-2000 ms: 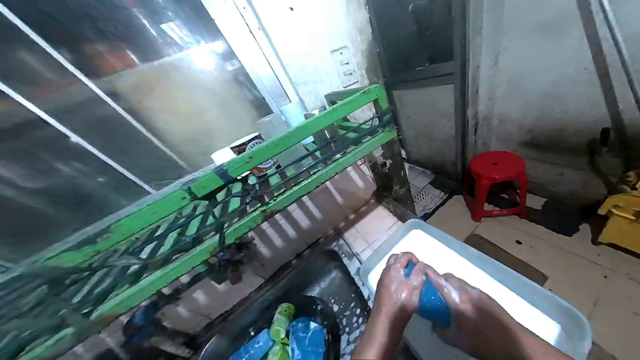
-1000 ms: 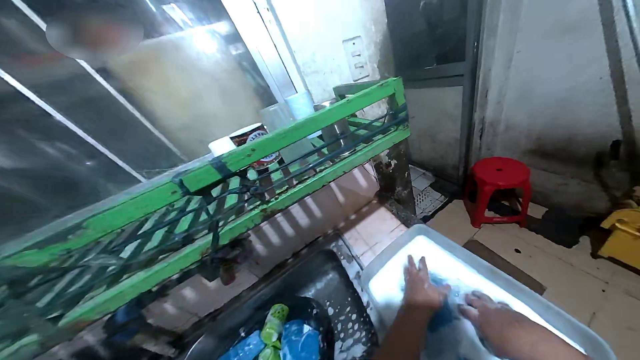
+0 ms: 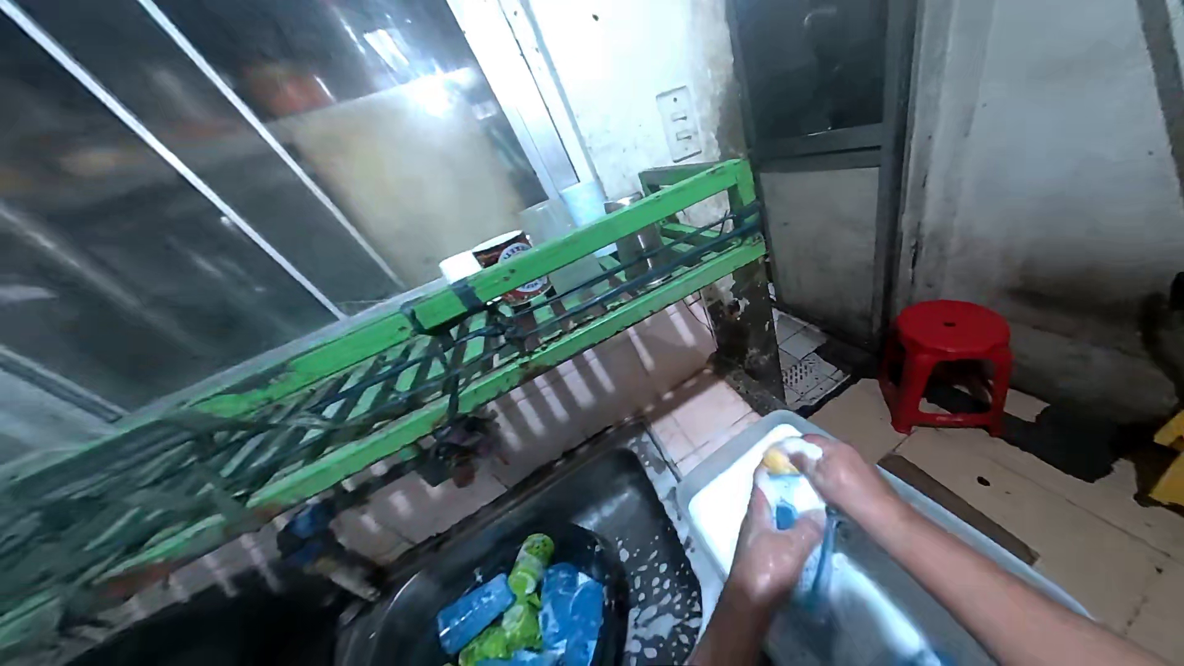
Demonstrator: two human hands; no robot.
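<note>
Both hands are held over a grey plastic tub [image 3: 980,546] of sudsy water at the lower right. My left hand [image 3: 772,546] grips a foam-covered blue item [image 3: 786,513], too soapy to name exactly. From the right, my right hand [image 3: 837,472] presses a soapy yellow sponge [image 3: 782,461] against its upper end. Left of the tub, a black sink [image 3: 638,481] with foam spots holds a dark basin [image 3: 615,578], in which lie blue packets [image 3: 569,601] and green ones [image 3: 532,564].
A green slatted rack [image 3: 555,356] runs diagonally above the sink, carrying cups [image 3: 583,203], a printed can [image 3: 509,254] and a metal container [image 3: 638,240]. A faucet [image 3: 342,573] juts over the sink's left side. A red plastic stool [image 3: 948,361] stands on the tiled floor beyond the tub.
Both hands were down in the suds one second ago and are now raised above the water, around the foamy blue item. The yellow sponge now shows between them.
</note>
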